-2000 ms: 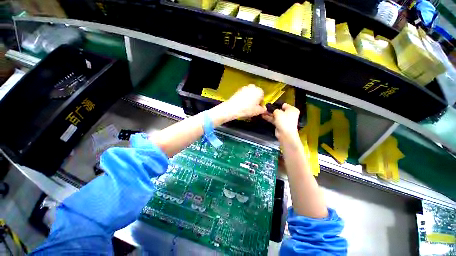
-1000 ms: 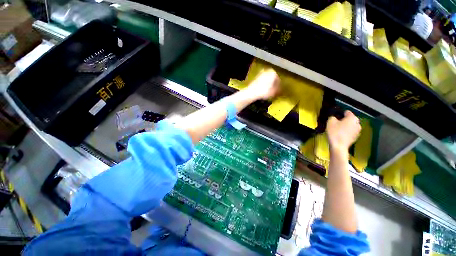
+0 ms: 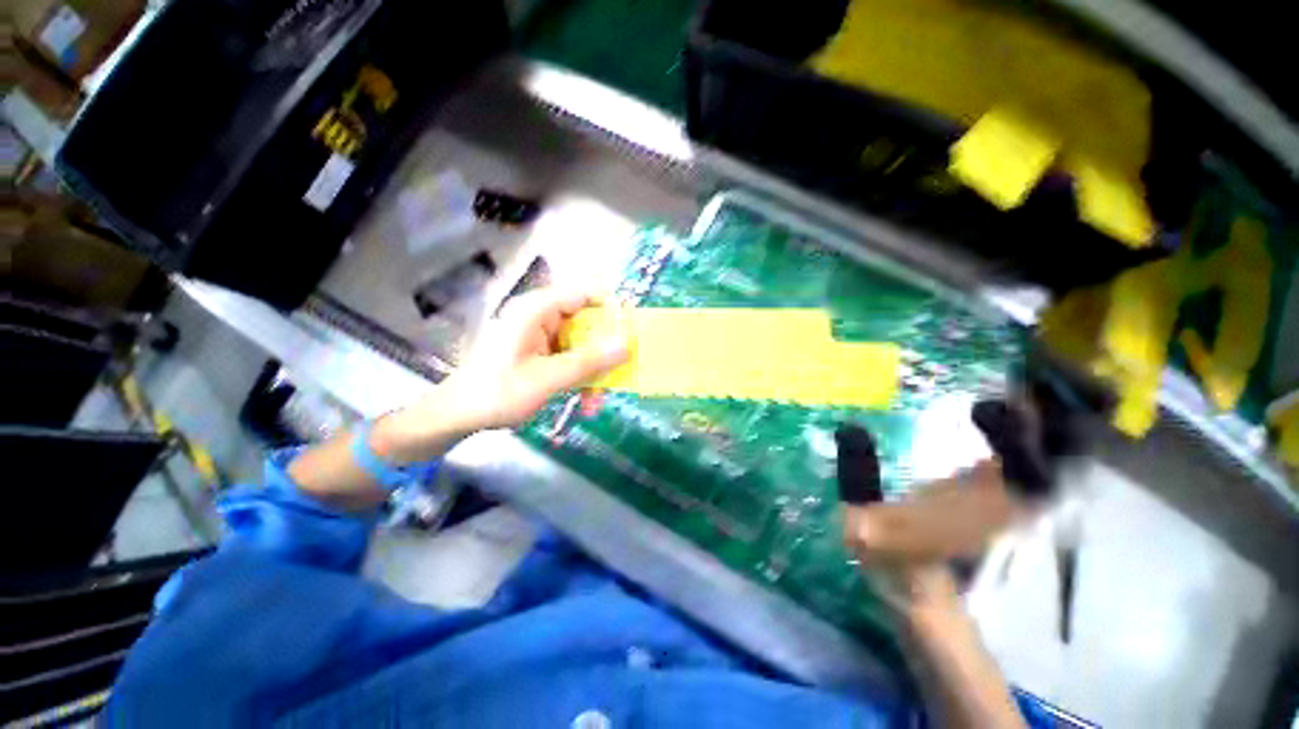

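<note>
My left hand [image 3: 534,356] holds the left end of a notched yellow insulating sheet [image 3: 755,353] between thumb and fingers. The sheet is above the large green circuit board [image 3: 684,491]; whether it touches the board I cannot tell. My right hand [image 3: 947,499] is blurred, over the board's right side, with black finger cots on its fingertips. Its thumb and fingers are apart and nothing shows between them. A light blue wrist strap is on my left wrist.
A black bin [image 3: 841,143] with yellow sheets stands behind the board. More yellow sheets [image 3: 1140,342] hang at the right. A large black bin [image 3: 257,143] stands at the left, near small dark parts [image 3: 504,207]. Dark tweezers [image 3: 1066,577] lie right of the board.
My left hand has come from the bin to above the board with a yellow sheet. My right hand has moved back over the board. The view has shifted and turned.
</note>
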